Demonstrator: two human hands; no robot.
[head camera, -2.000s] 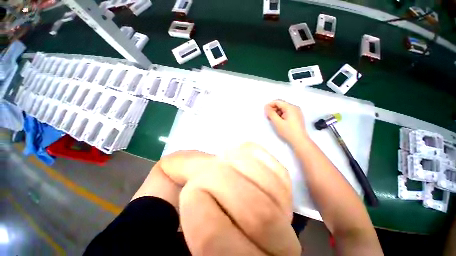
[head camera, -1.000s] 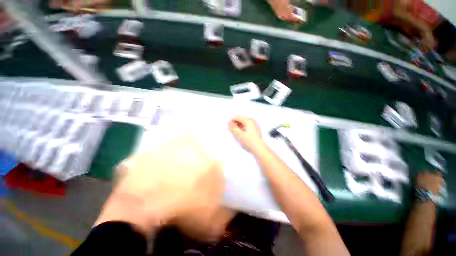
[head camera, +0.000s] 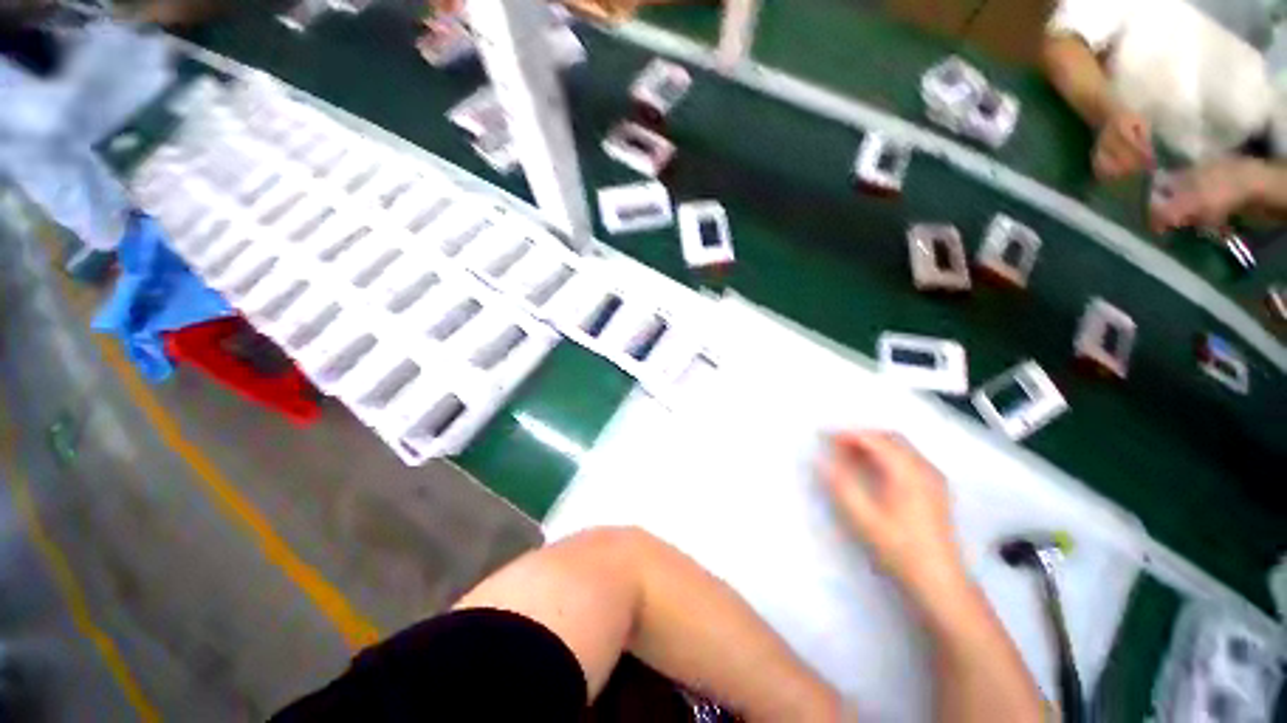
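Observation:
My right hand (head camera: 899, 497) is over the white mat (head camera: 720, 466), right of centre, with the forearm coming from the lower right. Its fingers are curled and blurred; I cannot make out anything in them. My left arm, in a black sleeve, bends at the elbow in the lower middle, and its forearm leaves by the bottom edge. My left hand is out of the picture. A hammer (head camera: 1052, 607) with a black and yellow-green head lies right of my right hand, cut off at the bottom.
Tight rows of white covers (head camera: 455, 318) lie left, running onto the mat's upper left edge. White-framed units (head camera: 1019, 401) are spread on the green belt (head camera: 790, 254) beyond. A pale post (head camera: 529, 120) stands by the belt. More frames (head camera: 1225, 671) lie lower right. A person's hands (head camera: 1200, 195) work opposite.
The view has swung left and tilted, shifting the mat, hammer and units right and down. The large bare hand or arm near the camera has dropped out of the bottom. My right hand stays over the mat.

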